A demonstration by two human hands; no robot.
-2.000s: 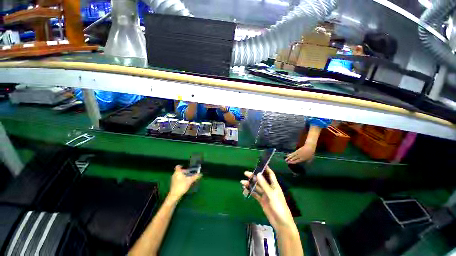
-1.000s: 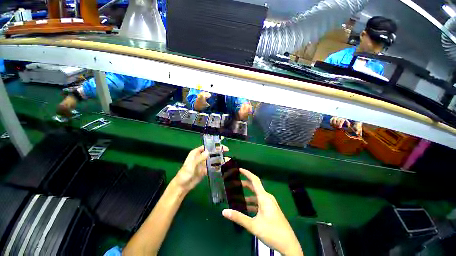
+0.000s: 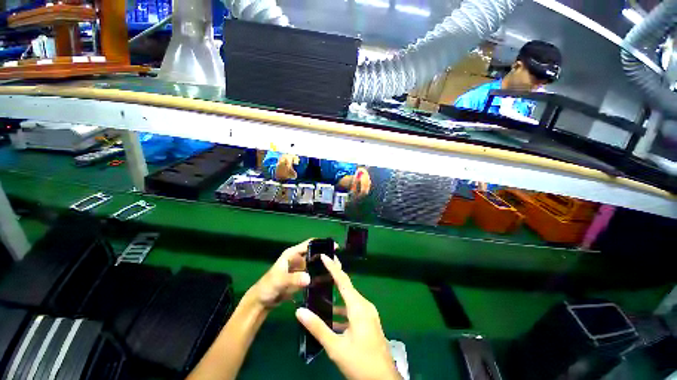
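A black screen assembly point(image 3: 320, 291) is held upright in front of me, its long side running away from me. It lies over a silver-grey holding fixture point(image 3: 307, 349), of which only the lower end and edge show. My left hand point(image 3: 280, 277) grips the upper left side of the pair. My right hand point(image 3: 350, 319) touches the screen, with the index finger near its top and the thumb near its lower left edge. A pale fixture point(image 3: 400, 358) lies on the bench, partly hidden behind my right hand.
Black trays point(image 3: 175, 312) stand at left, with openwork frames point(image 3: 136, 248) beyond. Dark phones lie on the green belt point(image 3: 401, 256), one point(image 3: 450, 306) at right. A dark fixture point(image 3: 479, 359) and black box point(image 3: 603, 319) stand right. A shelf point(image 3: 297, 144) crosses ahead, with workers beyond.
The screen, earlier beside the fixture, is now over it. My hands have closed in around both. Another dark phone shows on the belt ahead, and a second openwork frame shows at left.
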